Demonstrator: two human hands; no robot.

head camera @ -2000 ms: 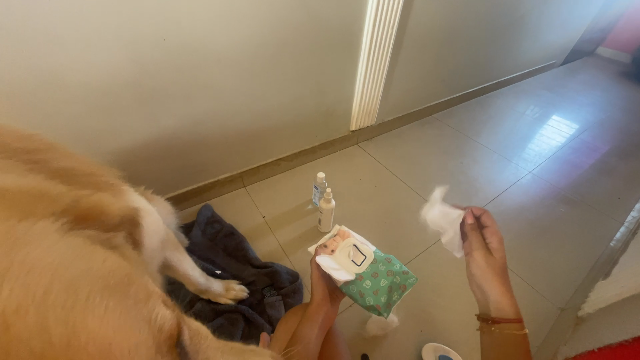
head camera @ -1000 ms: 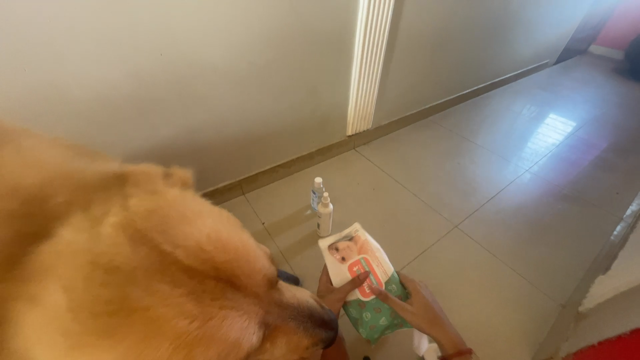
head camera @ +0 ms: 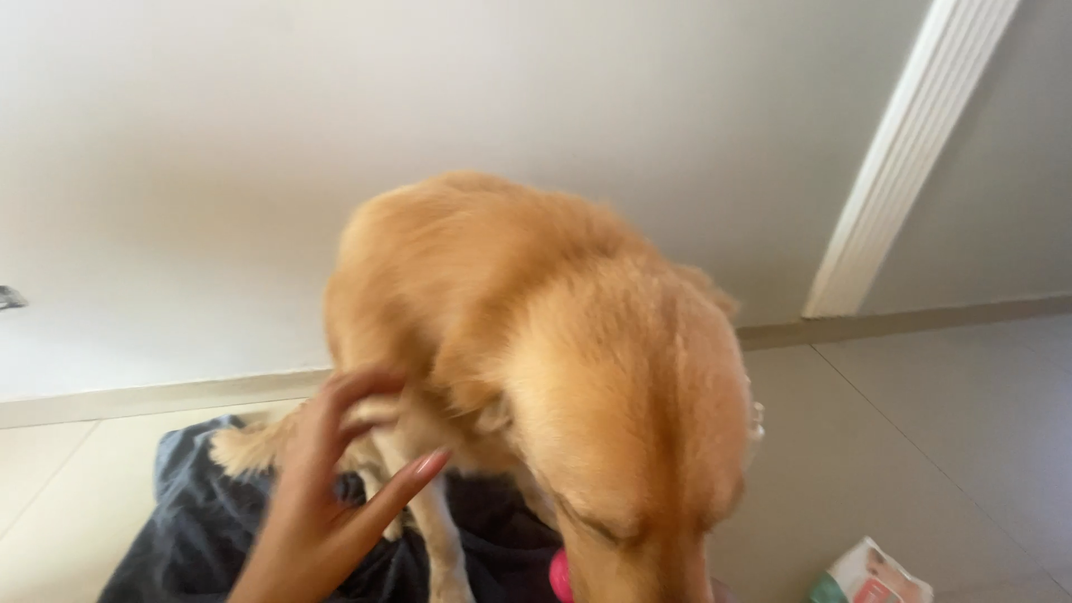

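A golden-coated dog (head camera: 620, 360) fills the middle, its head lowered toward the bottom edge. My left hand (head camera: 327, 494), blurred, is raised beside the dog's chest and front leg with thumb and fingers apart, nothing between them. The dog's paws and tail are over a dark blue towel (head camera: 201, 511) on the floor. Part of a pink object (head camera: 560, 574) shows next to the dog's muzzle. At the lower right lies the white and green pack of wipes (head camera: 879, 578), cut off by the frame's edge. My right hand cannot be made out.
Behind the dog stands a pale wall (head camera: 502, 100) with a baseboard (head camera: 921, 316) and a white ribbed strip (head camera: 913, 159). Light floor tiles (head camera: 854, 469) extend to the right. A small object is at the far left edge.
The view has swung left. The pack of wipes, held in both hands one second ago, is out of my left hand and lies at the lower right. My left hand is now near the dog.
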